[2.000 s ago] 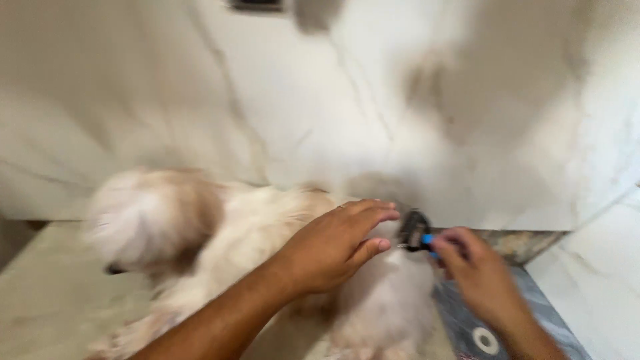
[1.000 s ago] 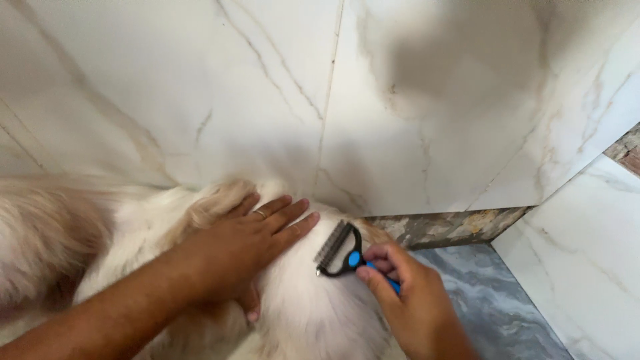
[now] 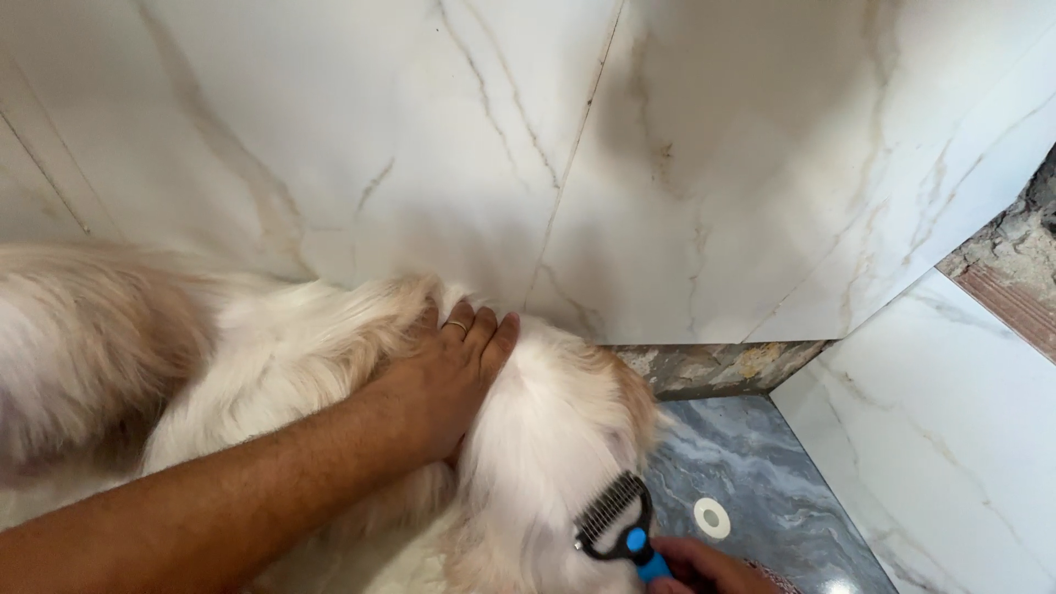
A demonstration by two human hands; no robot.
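Observation:
A long-haired white and tan dog (image 3: 280, 371) fills the lower left, its rear part toward the middle. My left hand (image 3: 450, 379), with a ring on one finger, lies flat on the fur of its back, fingers pointing up and right. At the bottom, my right hand (image 3: 701, 569) grips the blue handle of a black dematting rake (image 3: 615, 516). The rake's metal teeth touch the fur of the dog's hindquarters. Part of the right hand is cut off by the lower edge of the frame.
Behind the dog stands a white marble-patterned wall (image 3: 462, 165). A gap of rough masonry (image 3: 734, 367) runs below it. Right of the dog is a blue-grey marbled floor (image 3: 767, 462) with a round white fitting (image 3: 712, 518). A white panel (image 3: 932, 429) borders it.
The rake in my right hand has moved down the dog's hindquarters. My left hand stays on its back, where one second ago it also lay. The view has shifted since the earliest frame.

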